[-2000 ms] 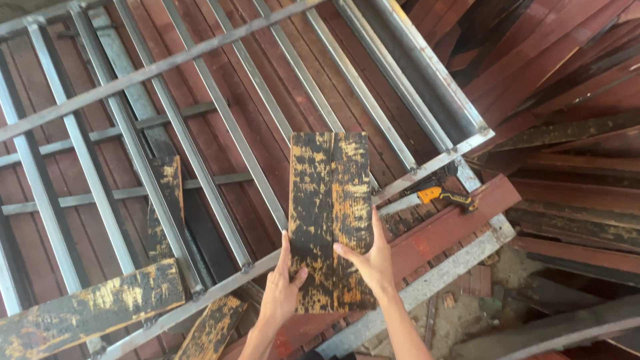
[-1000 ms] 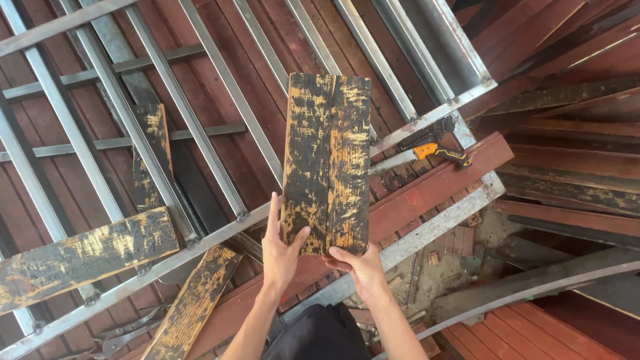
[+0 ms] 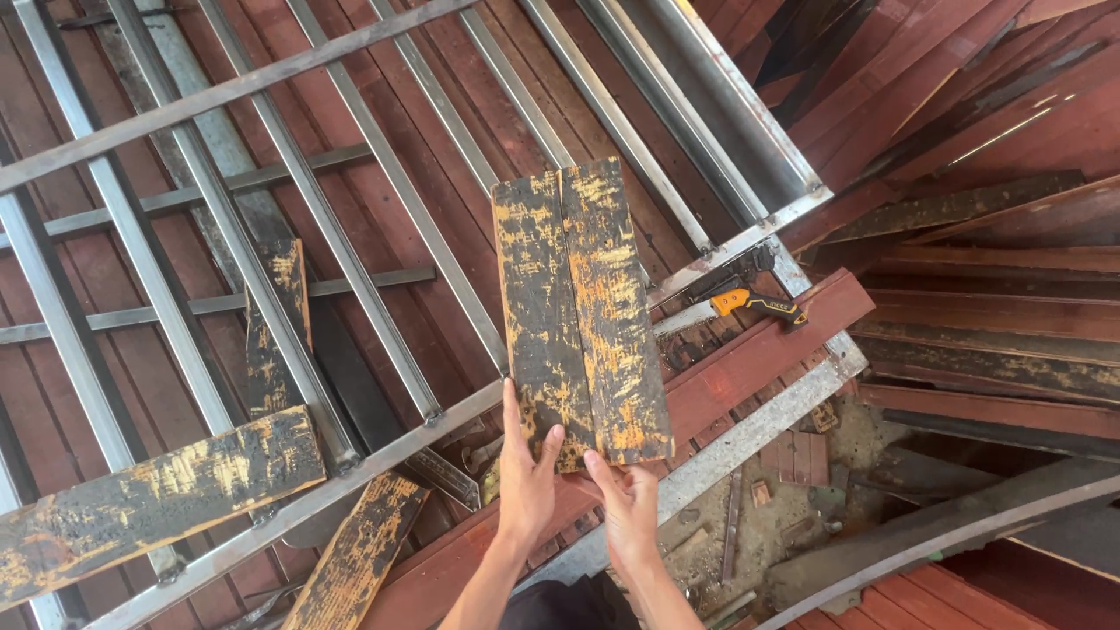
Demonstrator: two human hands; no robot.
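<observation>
Two short wooden boards [image 3: 582, 315] with worn black and orange-yellow paint are held side by side as one panel, a seam running between them. My left hand [image 3: 528, 472] grips the panel's lower left edge, fingers behind and thumb on the front. At the lower right end, my right hand [image 3: 619, 503] holds it with the thumb on its face. Behind the panel lies a welded steel bar frame [image 3: 385, 297]. A hand saw [image 3: 757, 306] with an orange and black handle rests to the right, partly on a red-brown board [image 3: 761, 359].
A similar worn board [image 3: 166, 499] lies across the frame at lower left, with another [image 3: 359, 551] below it and one [image 3: 278, 332] under the bars. Stacked red-brown planks [image 3: 989, 306] fill the right side. Wood scraps [image 3: 794, 457] lie on the ground at lower right.
The panel stays in both hands. It was higher in the view one second ago, and its top now leans slightly left. My right thumb has moved from the panel's middle to its lower end.
</observation>
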